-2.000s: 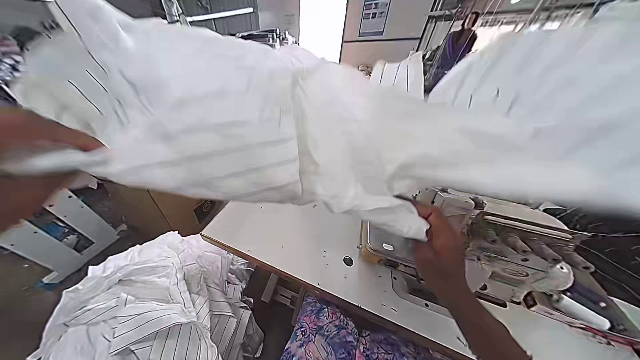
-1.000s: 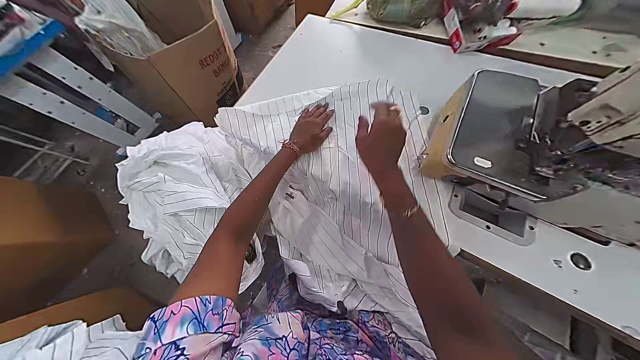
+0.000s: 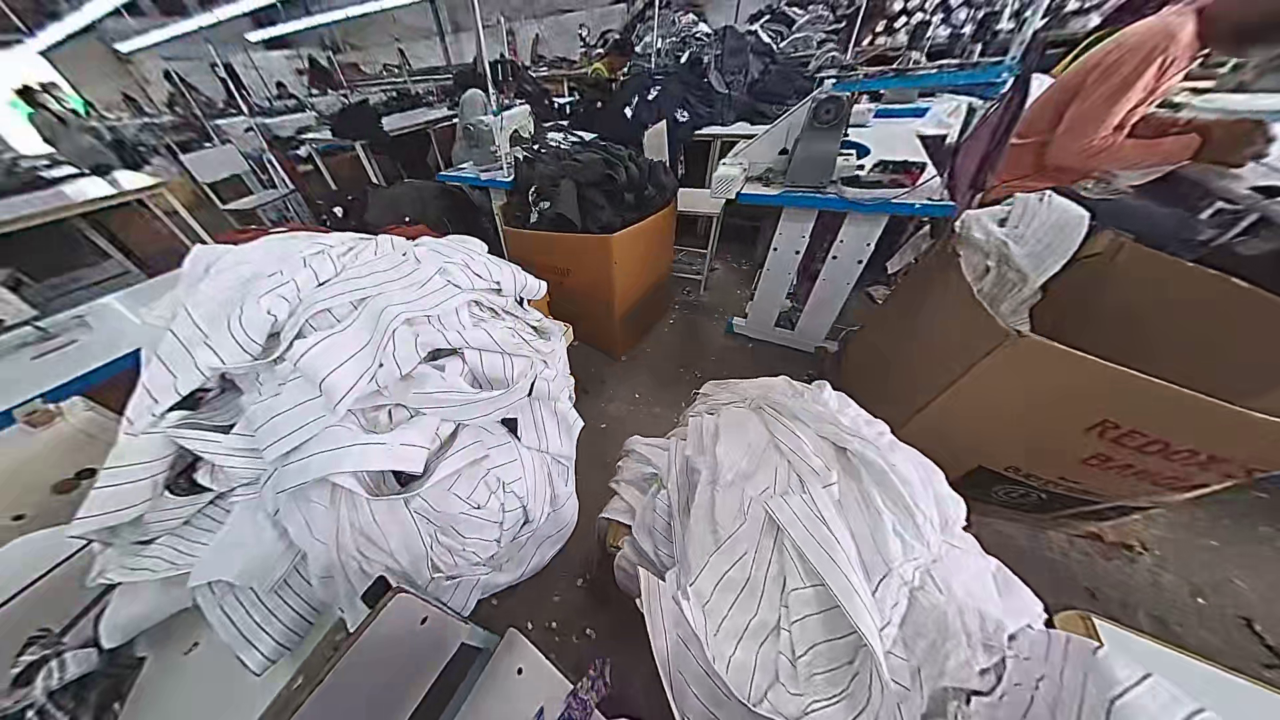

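Neither of my hands shows in the head view now. A large heap of white striped fabric pieces (image 3: 350, 400) fills the left side. A second pile of white striped fabric (image 3: 800, 560) stands lower, right of the middle, with cloth trailing toward the bottom right. Its lower end meets the edge of a white tabletop (image 3: 1170, 665). At the very bottom, a bit of purple patterned cloth (image 3: 588, 692) shows. Whether my hands hold anything is hidden.
Open cardboard boxes stand at the right (image 3: 1120, 400) and behind, the latter holding dark garments (image 3: 590, 185). A sewing machine (image 3: 815, 140) sits on a blue-edged table. A co-worker in an orange top (image 3: 1100, 110) leans in at upper right. Floor (image 3: 650, 380) shows between the piles.
The view has swung far to the left and up. Both hands, which lay on striped cloth over the white table one second ago, have left the view.
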